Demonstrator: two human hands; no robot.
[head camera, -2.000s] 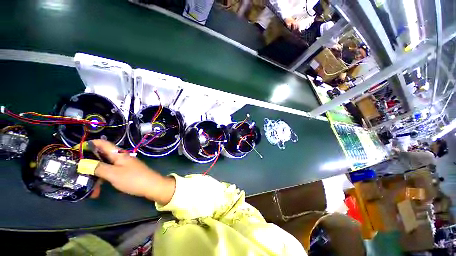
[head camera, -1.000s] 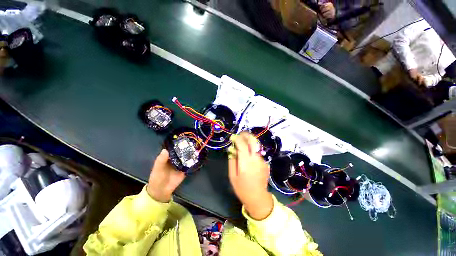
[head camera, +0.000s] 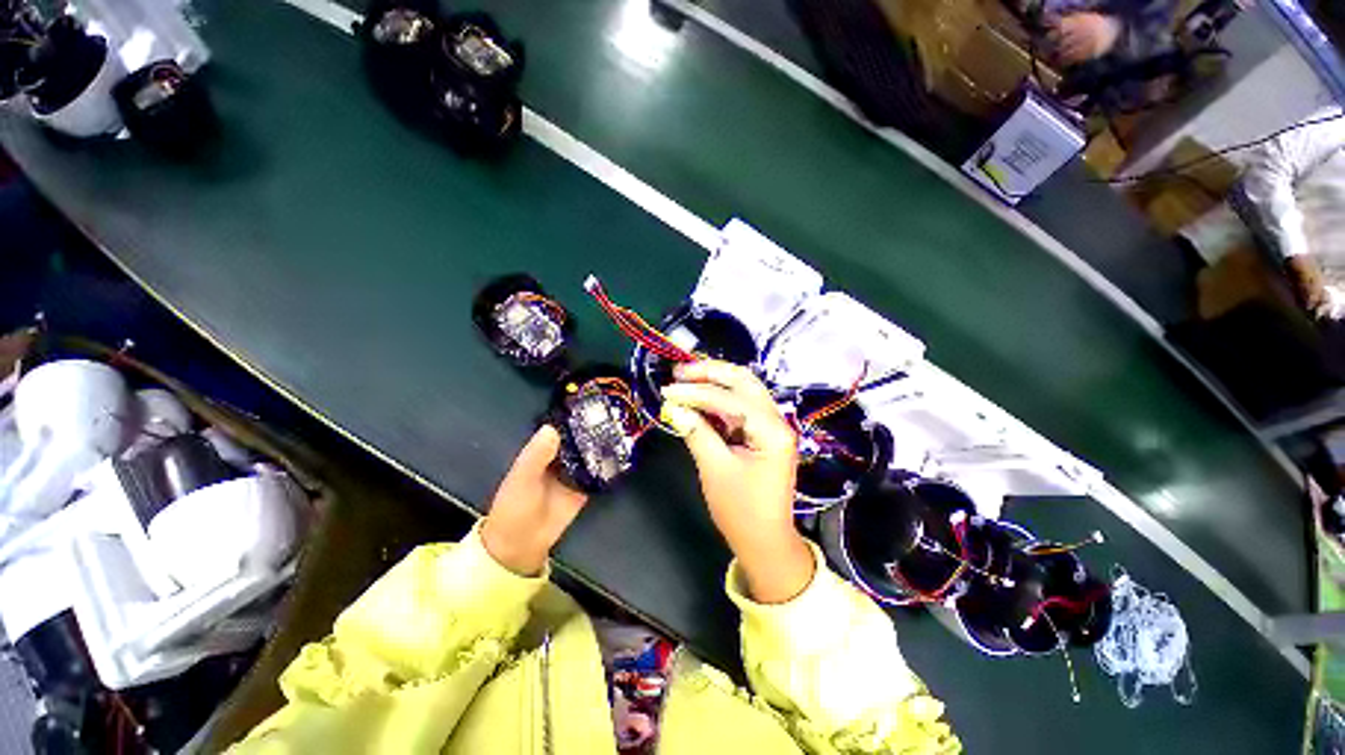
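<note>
My left hand (head camera: 531, 502) holds a black camera ball module (head camera: 599, 431) by its lower left side, with its silvery circuit board facing up. My right hand (head camera: 733, 443) is at the near rim of the first camera housing (head camera: 702, 342), thumb and fingers pinched together around lead wires; the wire ends there are too small to make out. Red and yellow lead wires (head camera: 634, 322) rise from this housing to a small white plug. A second camera ball module (head camera: 527, 322) rests on the bench just beyond the held one.
More wired housings (head camera: 907, 538) stand in a row to the right, with a white cord bundle (head camera: 1142, 637) past them. Black modules (head camera: 475, 52) sit at the upper left. A carton of white housings (head camera: 207, 531) is at lower left. Another person's hand (head camera: 1089, 36) shows at the top.
The view has shifted, so the bench items appear further right and more of the carton shows. My right hand has moved closer to the held module and the first housing. My left hand still holds the module.
</note>
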